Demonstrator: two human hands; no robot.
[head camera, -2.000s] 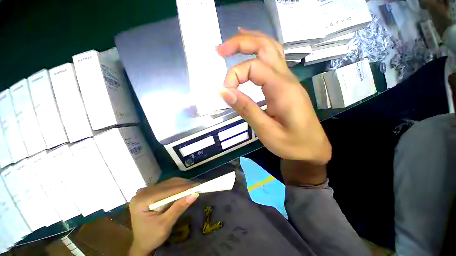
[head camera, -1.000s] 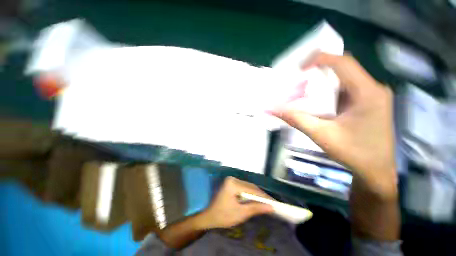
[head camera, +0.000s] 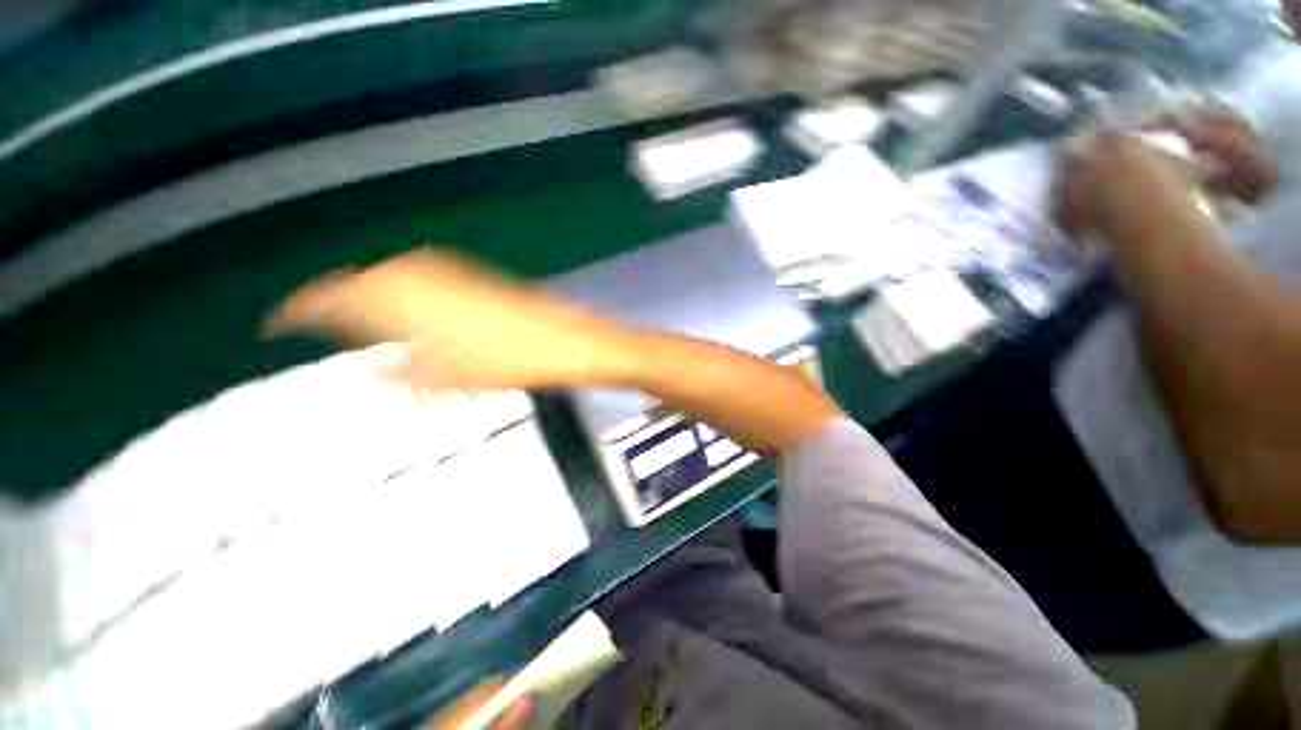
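Note:
White product boxes (head camera: 343, 528) stand in rows on the green bench, left of the counting scale. My right hand (head camera: 442, 321) is blurred and reaches over the back edge of the rows; its fingers point left, and I cannot tell if it holds anything. My right forearm crosses over the scale's grey pan (head camera: 685, 292). The scale's display panel (head camera: 682, 459) shows below the forearm. My left hand (head camera: 492, 706) is mostly cut off by the bottom edge and holds a thin pale-yellow sticker pad (head camera: 564, 667) close to the body.
Stacked white boxes (head camera: 828, 214) lie right of the scale, with more boxes (head camera: 925, 317) near the bench edge. Smaller white boxes (head camera: 696, 157) lie behind. A coworker's hands (head camera: 1141, 171) are at the upper right. A grey rail (head camera: 286, 186) runs along the back.
The view has swung right, bringing the coworker in. My right hand, which held a white box over the rows, is now stretched left across the scale. My left hand is lower, still with the pad.

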